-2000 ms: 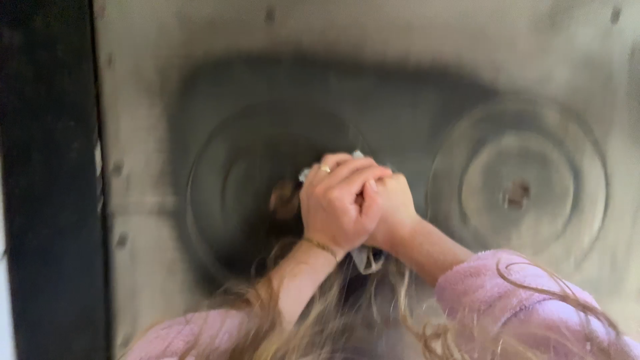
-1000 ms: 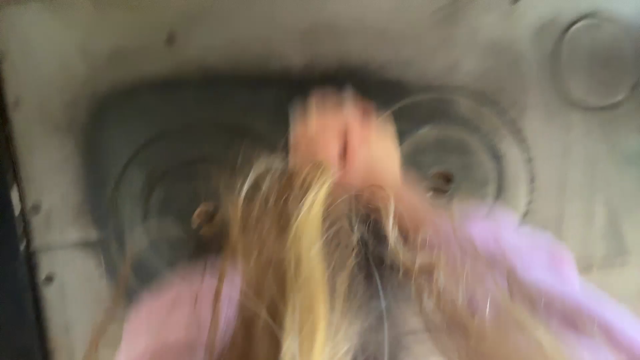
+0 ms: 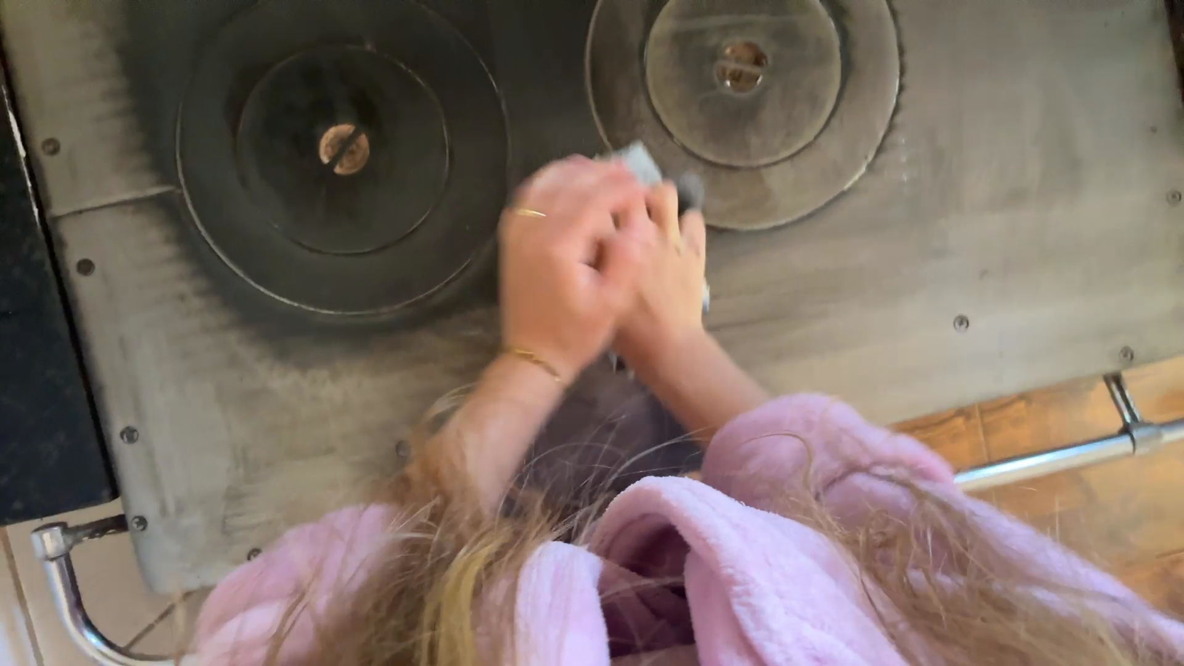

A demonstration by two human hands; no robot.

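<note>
Both my hands press together, one over the other, on the metal top of a range cooker (image 3: 860, 296), between its two round hotplates. My left hand (image 3: 569, 259), with a ring and a bracelet, lies partly over my right hand (image 3: 671, 268). A pale, crumpled cloth or pad (image 3: 638, 162) pokes out past the fingers; most of it is hidden under my hands. Its exact kind cannot be told. At the left is a dark round hotplate (image 3: 305, 213) with a slotted centre. The right round hotplate (image 3: 777, 185) is paler.
A chrome rail (image 3: 1045, 462) runs along the cooker's front edge, with a bend at the lower left. A dark worktop (image 3: 46, 370) borders the cooker on the left. Wooden flooring (image 3: 1091, 518) shows at the lower right. Long loose hair and pink fleecy sleeves hang low in view.
My joined hands have moved from over the dark patch toward the cooker's front, staying together. The view has shifted, and the front rail now shows.
</note>
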